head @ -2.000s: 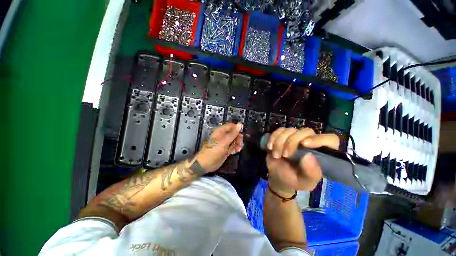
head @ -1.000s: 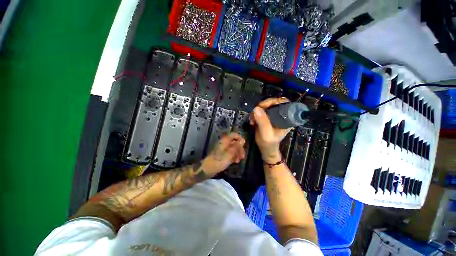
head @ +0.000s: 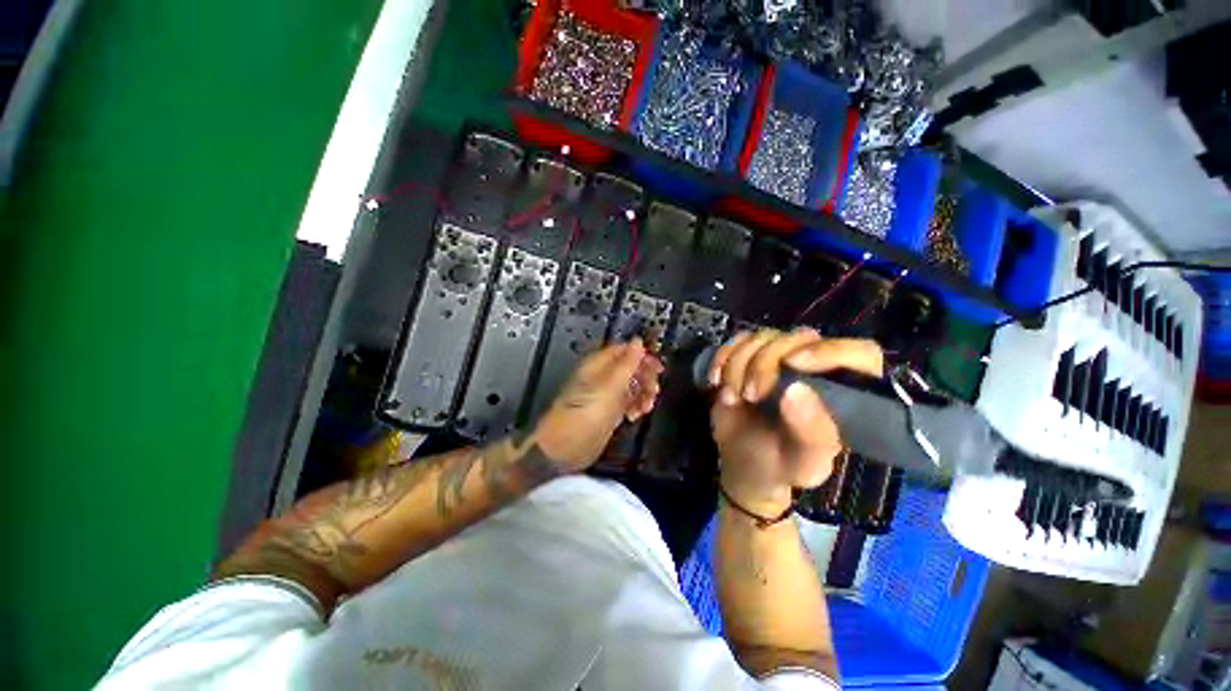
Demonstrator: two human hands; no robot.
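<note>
Long narrow lock panel housings [head: 440, 324] lie side by side, open side up, with grey mounting plates in several of them. My left hand [head: 604, 394] is over the middle housings, its fingertips pinched together; whether they hold a small screw cannot be told. My right hand [head: 776, 419] grips the dark grey electric screwdriver [head: 898, 429], which lies tilted nearly flat and points toward my left hand. The bit is too blurred to make out. Thin red wire leads [head: 405, 196] trail from the housing tops.
Red and blue screw bins [head: 583, 68] stand behind the housings, with loose metal fittings [head: 864, 54] beyond. A white tray [head: 965, 520] with rows of black parts is at right. Blue crates [head: 932, 594] are lower right. A green surface [head: 149, 297] is at left.
The screwdriver has gone from upright over a middle housing to nearly flat, its rear end to the right. My right hand has turned with it. The whole view has shifted, moving the bench rightward.
</note>
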